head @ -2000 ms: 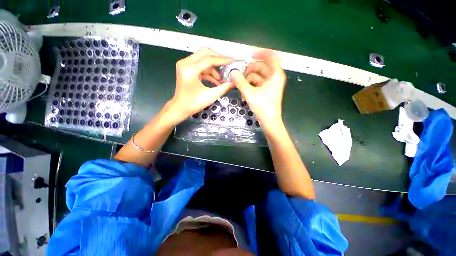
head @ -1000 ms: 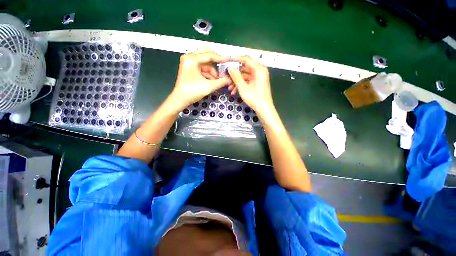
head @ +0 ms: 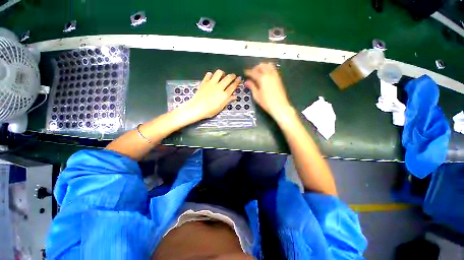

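A small clear blister tray (head: 229,122) with rows of round dark inserts lies on the bench before me. My left hand (head: 217,94) rests over the middle of the tray, palm down, its fingertips near the upper pockets. Whether it grips an insert is hidden. My right hand (head: 265,86) is at the tray's upper right corner, slightly blurred, with fingers bent. No housing shows in it. A silver housing with a dark centre (head: 277,34) lies on the green belt beyond my right hand.
More housings (head: 205,24) are spaced along the belt beyond the white curved strip (head: 168,42). A large blister tray (head: 87,91) and a fan (head: 18,76) are at left. A white wipe (head: 321,118), brown box (head: 348,72), clear cup (head: 389,72) and blue sleeve (head: 425,124) are at right.
My hands have parted and come down to the small tray. The housing they held is out of them, and a housing now lies on the belt beyond my right hand.
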